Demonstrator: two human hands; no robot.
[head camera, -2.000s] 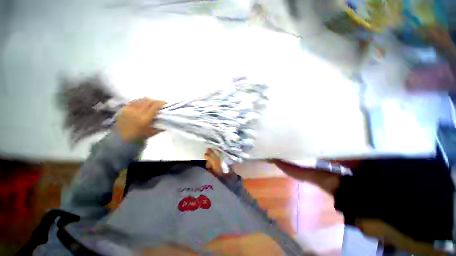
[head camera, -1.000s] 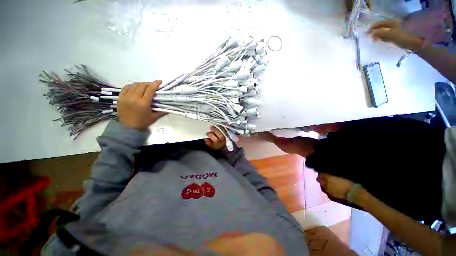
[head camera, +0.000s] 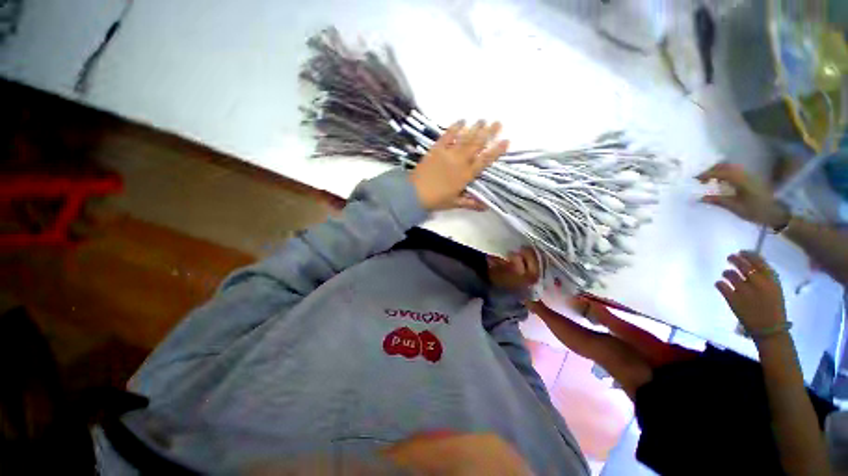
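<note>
A thick bundle of white cables (head camera: 558, 200) lies slantwise on the white tabletop. Its dark loose wires (head camera: 358, 98) fan out at the upper left, and its white connector ends (head camera: 618, 200) spread to the right. Short black and white bands show where the wires begin. My left hand (head camera: 458, 165) lies across the middle of the bundle and holds it. My right hand (head camera: 514, 269) is at the table's front edge, fingers curled at the lower connector ends, with a white tip beside them. The bundle partly hides its grip.
Another person's two hands (head camera: 755, 296) reach in at the right, near the connector ends. The white tabletop (head camera: 214, 79) has a thin dark strand (head camera: 99, 56) at the upper left. A yellow-rimmed container (head camera: 818, 121) is at the upper right. A red stool (head camera: 56, 209) stands at the left.
The view has turned and shifted, so the bundle now shows farther right and more slanted. The other person's hands have come closer to the connector ends. My left hand stays on the bundle.
</note>
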